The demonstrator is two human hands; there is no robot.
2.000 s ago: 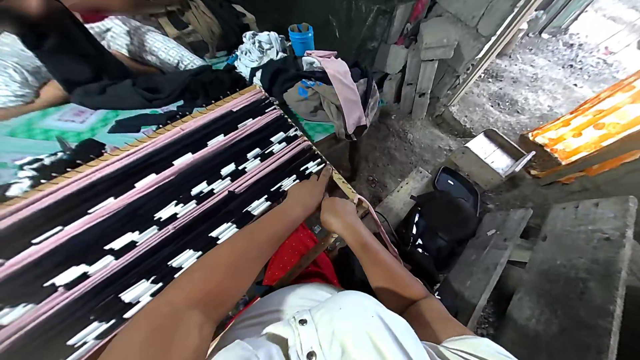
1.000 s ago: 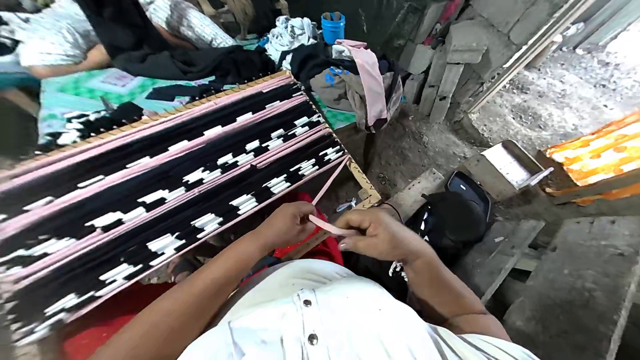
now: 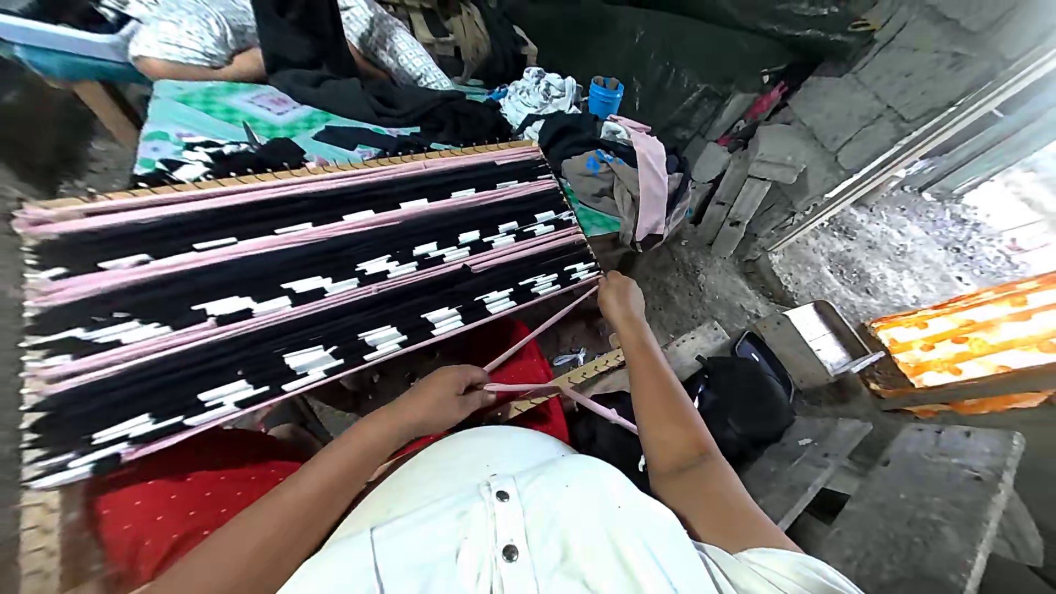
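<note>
A wooden frame with small pegs (image 3: pixel 330 169) lies across my lap, strung with black, pink and white strips (image 3: pixel 289 289) in stepped rows. Low at the centre, my left hand (image 3: pixel 450 399) grips a pink fabric strip (image 3: pixel 540 327). From there one length rises to the frame's near right corner and another trails right over the bare wooden rail (image 3: pixel 590 369). My right hand (image 3: pixel 620 299) is at that corner, where the pink strip meets the pegs; its fingertips are partly hidden.
Behind the frame, a person's legs (image 3: pixel 198 41) rest on a green patterned mat (image 3: pixel 247 107) with black cloth. Piled clothes (image 3: pixel 610 173) and a blue cup (image 3: pixel 605 96) stand at the back. On the right are a black bag (image 3: pixel 738 400), a metal box (image 3: pixel 813 342) and wooden planks (image 3: pixel 916 511).
My right hand has moved from beside my left hand, over my lap, up to the frame's corner. The pink strip, earlier held between both hands, now stretches from my left hand to that corner.
</note>
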